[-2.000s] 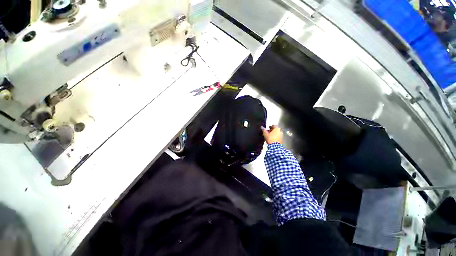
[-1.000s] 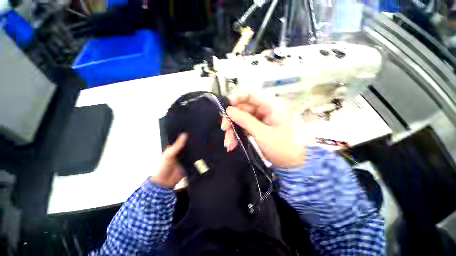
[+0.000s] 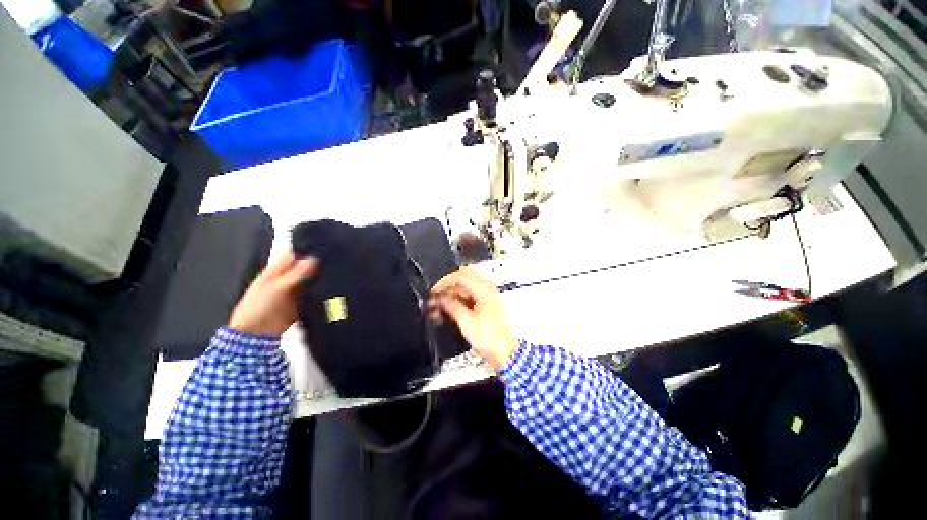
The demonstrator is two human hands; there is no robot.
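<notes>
A black fabric workpiece (image 3: pixel 371 315) with a small yellow label (image 3: pixel 336 309) is held over the white table, left of the needle area. My left hand (image 3: pixel 272 297) grips its upper left edge. My right hand (image 3: pixel 474 309) pinches its right edge, where a thin pale line runs along the side. A dark grey piece (image 3: pixel 431 249) lies partly behind the workpiece, beside the presser foot area. A strap-like loop (image 3: pixel 409 439) hangs below the table edge. The sewing machine (image 3: pixel 712 152) stands to the right.
A dark flat pad (image 3: pixel 215 269) lies at the table's left end. Red-handled snips (image 3: pixel 769 293) lie on the table (image 3: pixel 630 300) at right, by a black cord. A pile of black pieces (image 3: pixel 778 416) sits lower right, off the table. A blue crate (image 3: pixel 285 110) stands behind.
The view has swung from the side pile to the machine table. The workpiece has moved from near my body to over the table. My left hand now grips its upper left edge.
</notes>
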